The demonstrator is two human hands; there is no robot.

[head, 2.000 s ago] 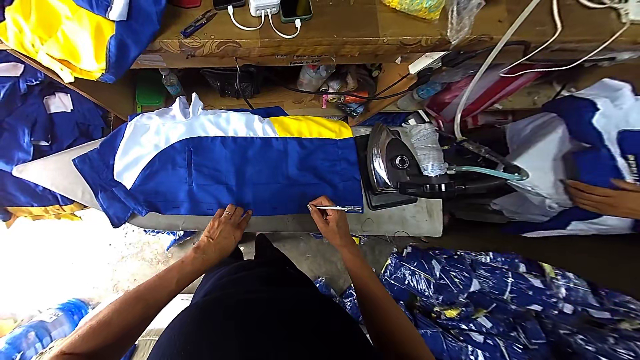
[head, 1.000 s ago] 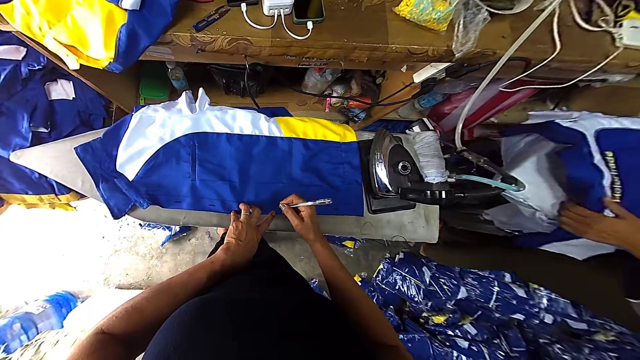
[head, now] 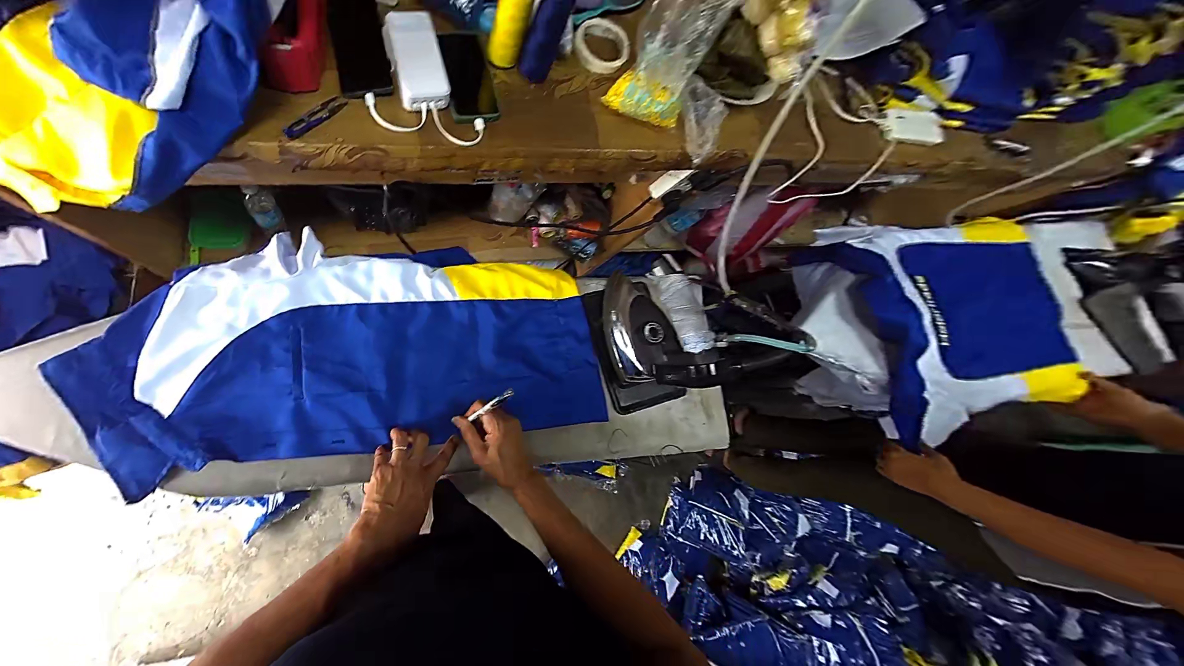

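Observation:
A blue, white and yellow garment (head: 370, 361) lies spread along a padded ironing board (head: 666, 430). My left hand (head: 400, 481), with a ring on one finger, rests on the garment's near edge, fingers slightly apart and nothing held. Close to its right, my right hand (head: 495, 449) holds a white pen (head: 490, 405) over the blue fabric near that same edge; whether its tip touches cannot be told. Just past the garment's right end, a steam iron (head: 634, 333) sits on a dark rest, with thread or cord wound about its handle.
At the right, a co-worker's hands (head: 920, 472) handle a similar garment (head: 980, 305). Phones, a white power bank (head: 416, 60), thread spools and a tape roll (head: 601, 46) lie on the wooden table (head: 555, 148). The iron's hose (head: 740, 203) hangs down. Wrapped blue bundles (head: 786, 564) fill the lower right.
My right hand, with the pen, has moved left along the garment's near edge, and my left hand now lies close beside it. The co-worker's garment is now spread out flatter.

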